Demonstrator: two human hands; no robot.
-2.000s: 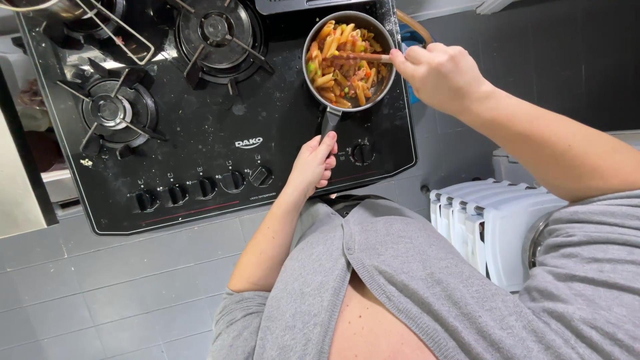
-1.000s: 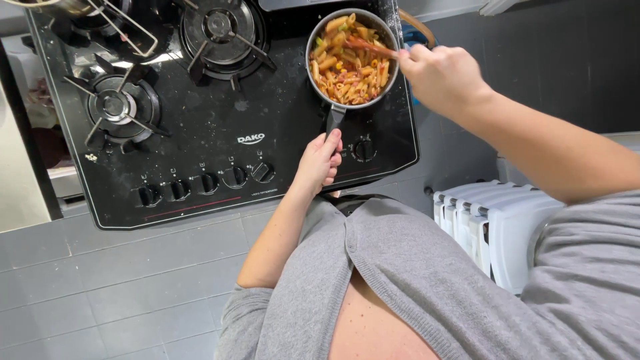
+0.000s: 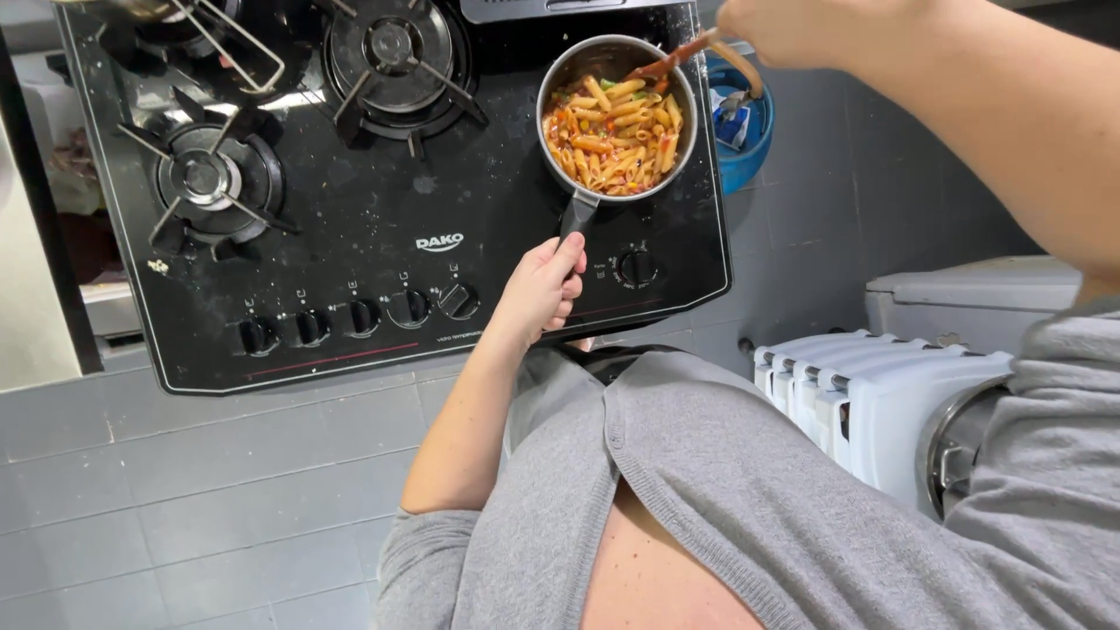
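A saucepan [image 3: 549, 149] of penne pasta [image 3: 626, 131] in a reddish sauce with vegetable bits stands over the right part of the black glass gas stove. My left hand [image 3: 547, 289] is closed around its dark handle [image 3: 578, 217], which points toward me. At the upper right, my right hand [image 3: 779, 31] grips a wooden spoon [image 3: 678, 57] whose reddened lower part reaches over the far right rim into the pan. The spoon's tip is hidden in the pasta. Whatever lies under the pan cannot be seen.
Burners with black grates [image 3: 203, 178] fill the stove's left part, and knobs [image 3: 361, 317] line its front. A metal wire handle [image 3: 262, 66] juts in at the upper left. Right of the stove is a blue bucket [image 3: 754, 131]; a white ribbed rack or heater [image 3: 862, 385] stands nearer me.
My right hand has moved up and away from me with the spoon, now at the pan's far right rim. The pasta has shifted in the pan. My left hand has kept the handle.
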